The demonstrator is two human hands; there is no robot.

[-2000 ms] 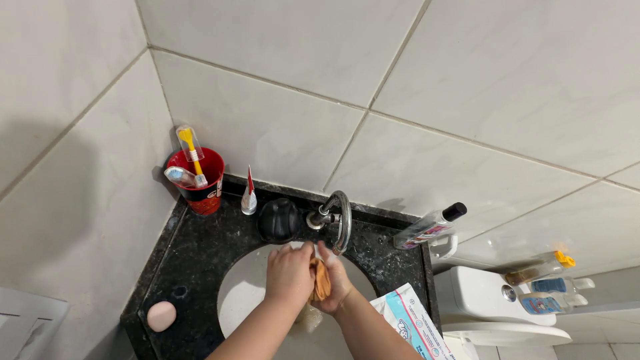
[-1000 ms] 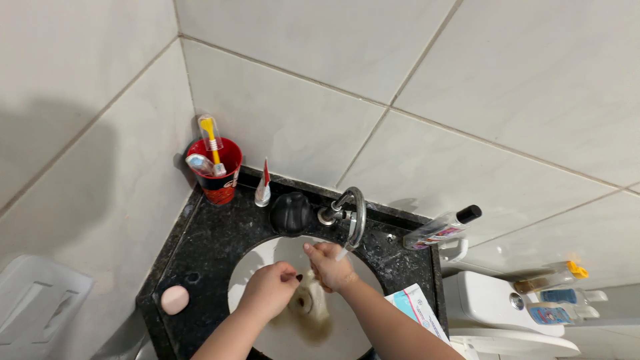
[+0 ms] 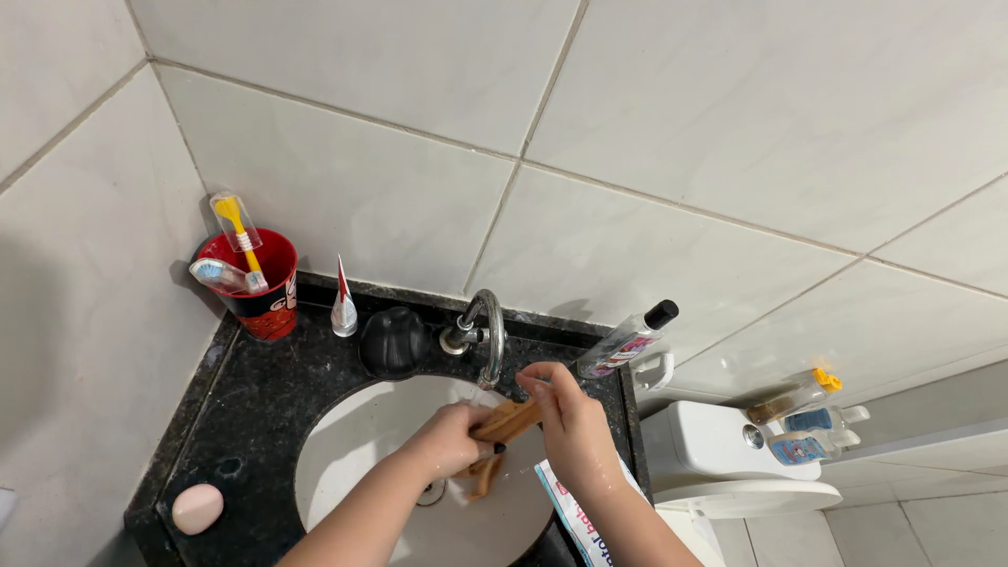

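Note:
An orange-brown wet cloth (image 3: 508, 423) is stretched between my two hands, just below the spout of the chrome faucet (image 3: 492, 339), with a loose end hanging over the white basin (image 3: 346, 457). My left hand (image 3: 453, 441) grips its left part, fingers closed around it. My right hand (image 3: 563, 409) pinches the other end, its fingers raised beside the spout. Water from the faucet falls at the cloth. The basin drain (image 3: 431, 494) shows partly below my left hand.
On the black stone counter (image 3: 260, 417) are a pink soap bar (image 3: 198, 509), a red cup (image 3: 268, 311) with toothbrushes, a tube (image 3: 344, 311), a black rounded object (image 3: 394, 343), a clear bottle (image 3: 622, 346) and a printed packet (image 3: 579, 516). A toilet (image 3: 724, 441) holding bottles stands right.
One second ago my hands were apart over murky water in the basin; now the cloth is up between them near the spout. The murky water is no longer visible.

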